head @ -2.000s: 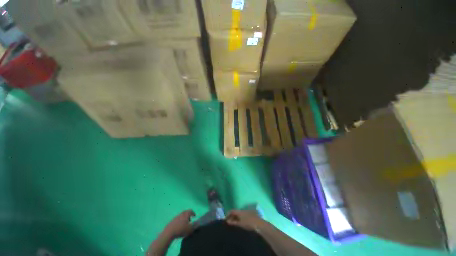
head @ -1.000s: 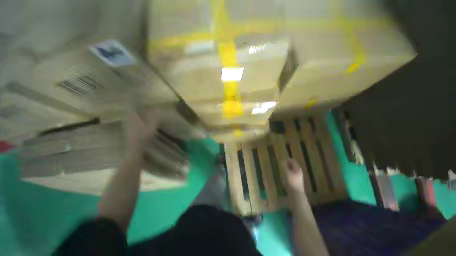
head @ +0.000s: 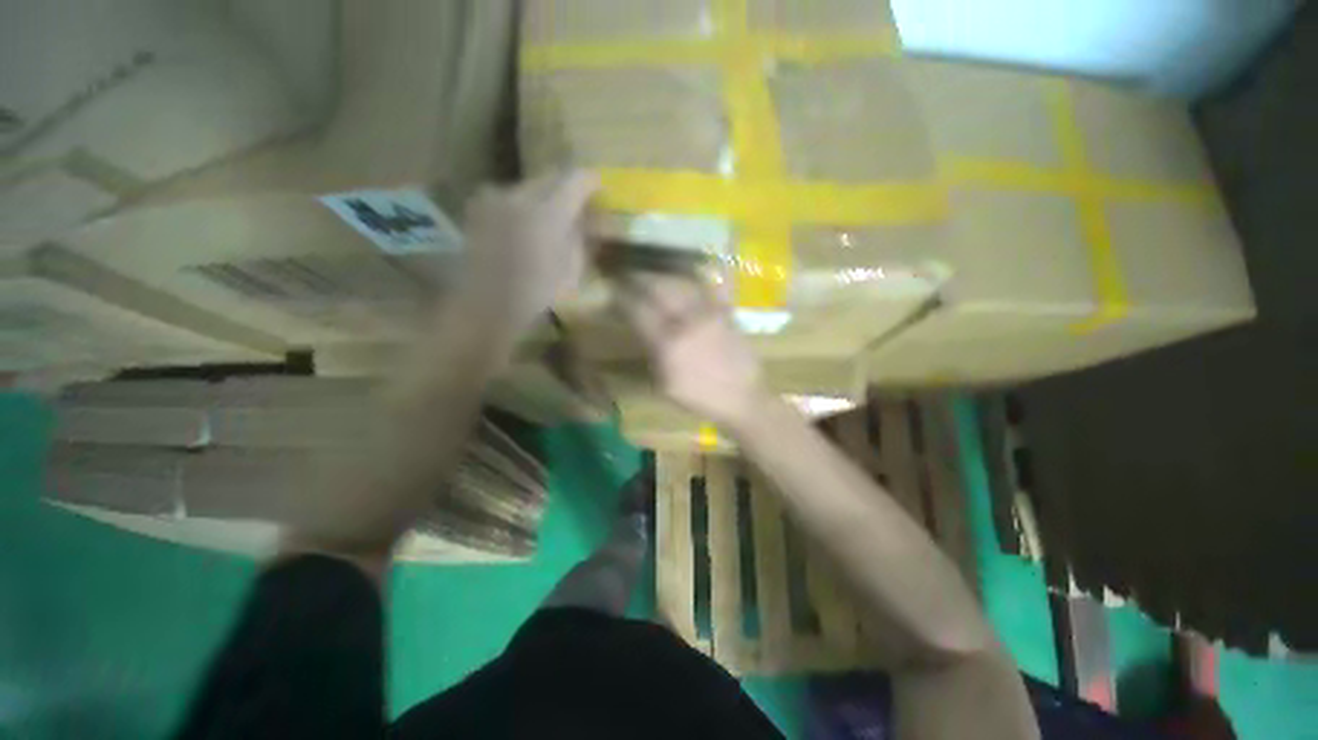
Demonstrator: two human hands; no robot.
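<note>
A brown carton (head: 651, 123) with crossing bands of yellow tape stands on top of a stack in front of me. My left hand (head: 532, 246) is at its near left corner, and the fingers are blurred. My right hand (head: 701, 347) is at its near edge, left of the middle tape band, with the fingertips by a dark gap. The blur hides whether either hand grips the carton. A second taped carton (head: 1012, 217) stands against its right side.
Printed cartons (head: 260, 239) with a black-and-white sticker stand at the left, above flattened cartons (head: 130, 448). A wooden pallet (head: 723, 557) lies below on the green floor. A tall dark cardboard stack (head: 1185, 477) is at the right. Something pale blue (head: 1070, 36) shows at the top.
The view has moved in closer to the taped cartons. My right hand has come up from over the pallet to the carton's near edge. My left hand has moved from the flattened cartons to its corner.
</note>
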